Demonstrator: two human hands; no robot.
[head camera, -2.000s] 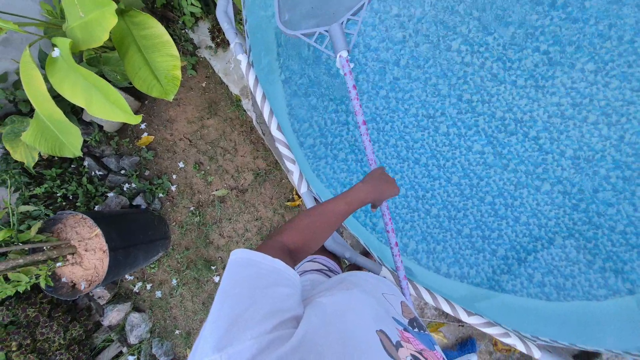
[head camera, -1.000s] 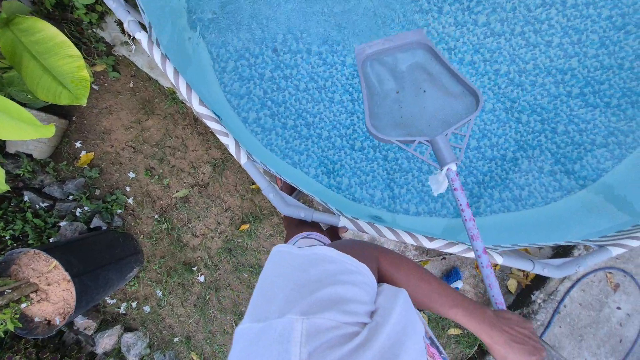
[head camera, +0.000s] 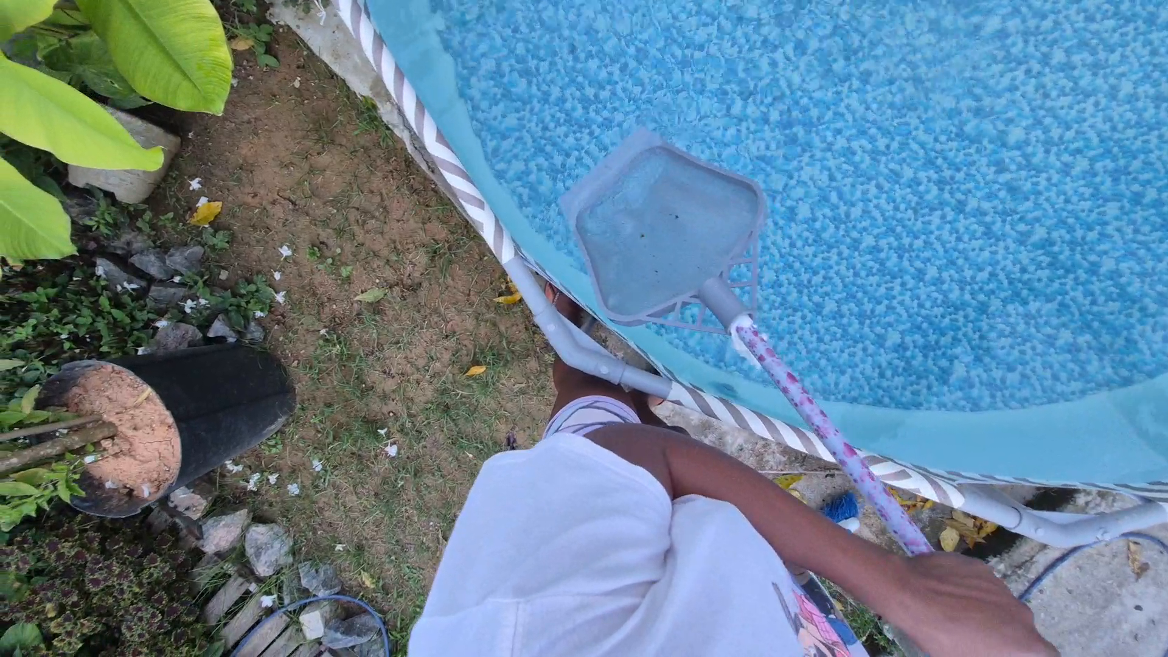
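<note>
My left hand (head camera: 976, 598) is closed around the pole (head camera: 826, 438) of a pool skimmer, at the lower right. The pole is wrapped in white material with pink and purple marks, with a white tie near its top. The grey skimmer head (head camera: 671, 228) lies flat over the near part of the round pool (head camera: 912, 182), with a few dark specks on its mesh. Its lower edge overlaps the pool's light blue inner wall. Whether it touches the water, I cannot tell. My right hand is out of view.
A grey frame tube (head camera: 584, 356) and a chevron-patterned edge (head camera: 456, 187) border the pool. A black plant pot (head camera: 224, 401) lies tilted at left, near stones (head camera: 269, 547) and large-leaved plants (head camera: 164, 46). A thin hose (head camera: 1077, 547) crosses the concrete at right.
The skimmer head has come from farther over the pool to its near edge. My left hand has moved from the middle of the pole toward its lower part. The view has shifted too.
</note>
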